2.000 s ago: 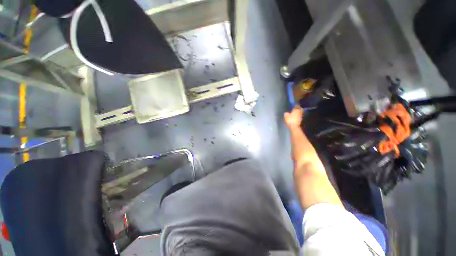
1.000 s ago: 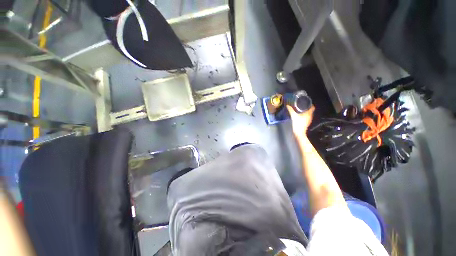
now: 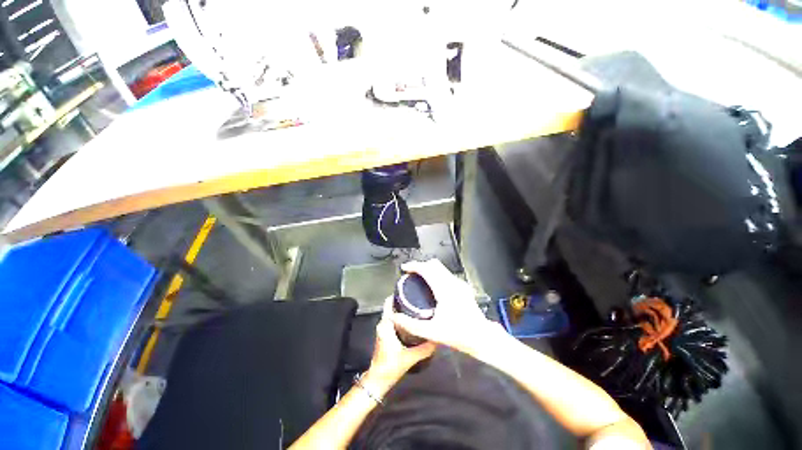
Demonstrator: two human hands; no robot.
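Observation:
A dark round-topped flask [image 3: 415, 297] with a pale rim is held upright or slightly tilted in front of my body. My left hand [image 3: 392, 353] is wrapped around its lower part, with a bracelet on the wrist. My right hand [image 3: 447, 308] is around its upper part, with fingers at the dark top. Most of the flask body is hidden by my hands.
A sewing table [image 3: 325, 163] with white machines is ahead. A black padded stool [image 3: 255, 373] and blue crates [image 3: 75, 308] are left. A blue tray [image 3: 536, 327] with small items, a black bundle with an orange tie [image 3: 655, 325] and dark fabric [image 3: 677, 176] are right.
My right hand has lifted the flask from beside the small blue tray and brought it in front of me. My left hand has joined it. The view has tilted up to the table.

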